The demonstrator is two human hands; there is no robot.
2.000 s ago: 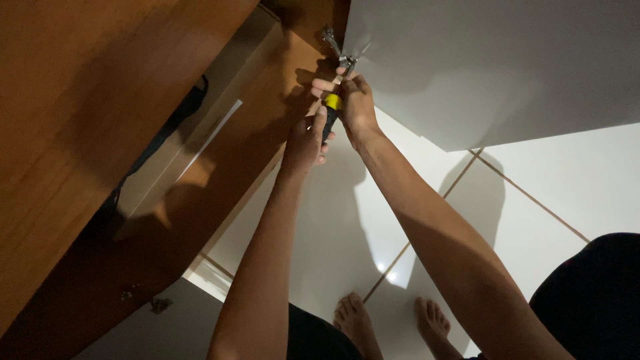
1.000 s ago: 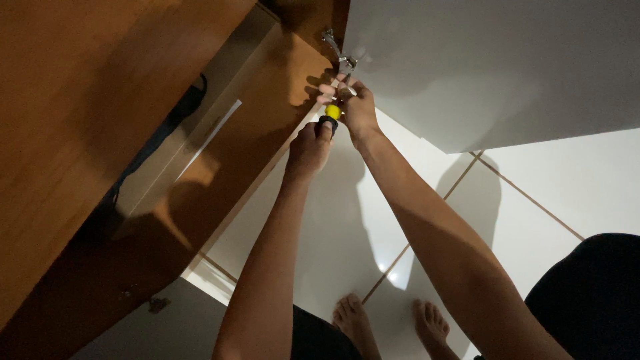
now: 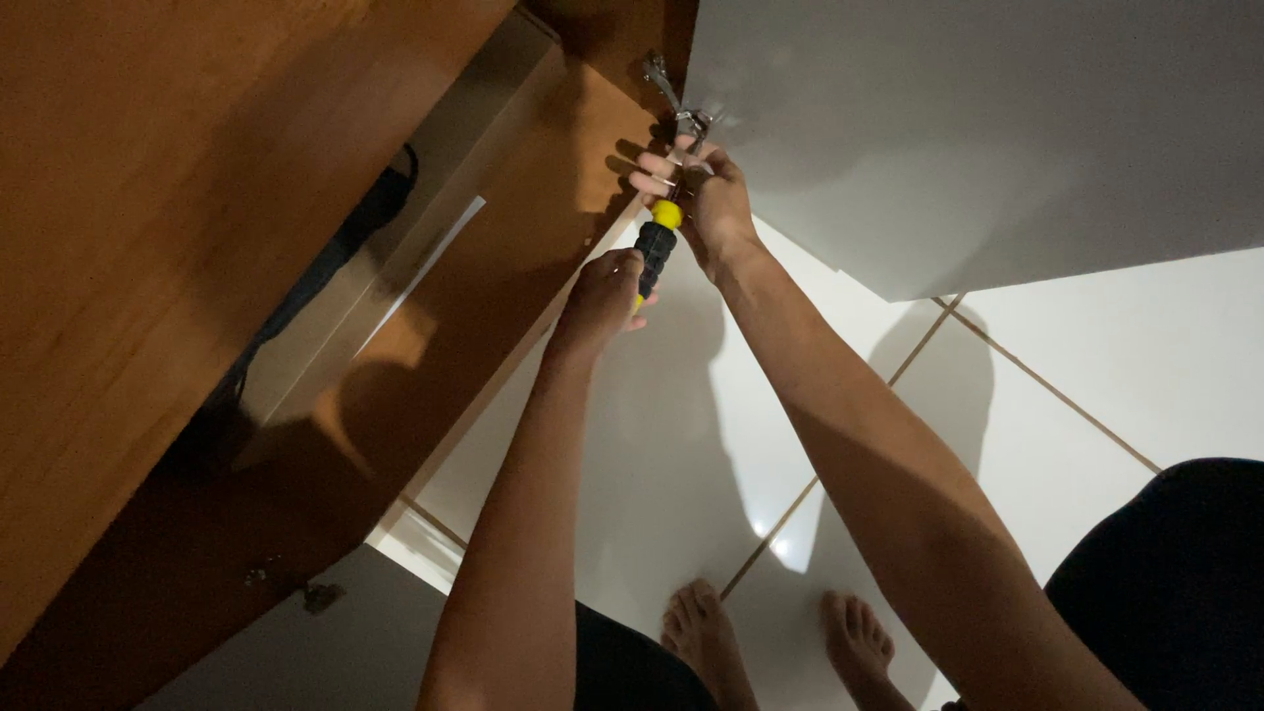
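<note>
My left hand (image 3: 600, 296) grips the lower end of a black and yellow screwdriver handle (image 3: 656, 247), which points up toward a metal cabinet hinge (image 3: 691, 120). Around the screwdriver's shaft, just below the hinge, are the fingers of my right hand (image 3: 713, 197); whether they pinch the shaft or something small is unclear. The hinge joins the wooden cabinet (image 3: 583, 128) to a pale grey door (image 3: 938, 128). The screwdriver's tip is hidden by my right fingers and the hinge.
A dark strap or cloth (image 3: 341, 247) lies inside the cabinet, near a white strip (image 3: 425, 272). Another hinge (image 3: 321, 596) sits at the lower left on a second grey panel (image 3: 306, 652). Bare feet (image 3: 703, 632) stand on the white tiled floor (image 3: 642, 474).
My left hand has slid down the screwdriver from the higher grip of a second ago, so more of the handle shows. My right hand stays by the hinge.
</note>
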